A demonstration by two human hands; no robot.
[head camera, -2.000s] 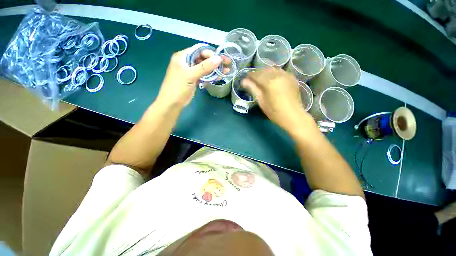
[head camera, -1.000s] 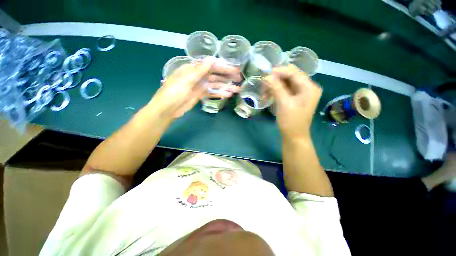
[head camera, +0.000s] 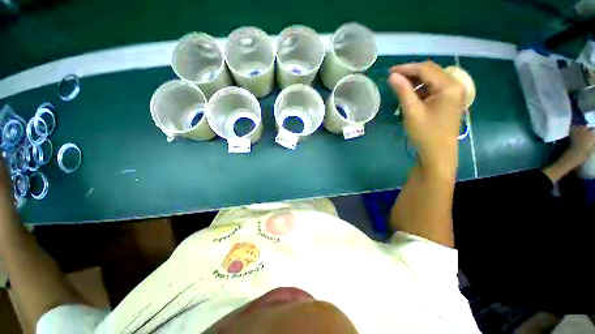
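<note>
Several cream cup-shaped housings (head camera: 256, 83) stand open side up in two rows on the green bench; dark holes show in the bottoms of some, and front ones have small tabs at the side. My right hand (head camera: 430, 98) is raised right of the housings with thumb and fingers curled close together; a thin pale line shows at the fingertips, and I cannot tell if it is held. The tan round top of the coil assembly (head camera: 464, 85) shows partly behind this hand. My left forearm reaches to the left edge; the hand itself is cut off.
Loose rings (head camera: 69, 158) lie at the bench's left end. Another ring (head camera: 465, 126) is partly hidden near my right wrist. A white plastic bundle (head camera: 545, 98) lies at the right, beside another person's hand (head camera: 575, 153). A white edge strip (head camera: 417, 47) runs behind the housings.
The view has shifted, so the bench things sit differently in the picture. My hands have moved apart and away from the housings: the left out past the left edge, the right towards the coil assembly.
</note>
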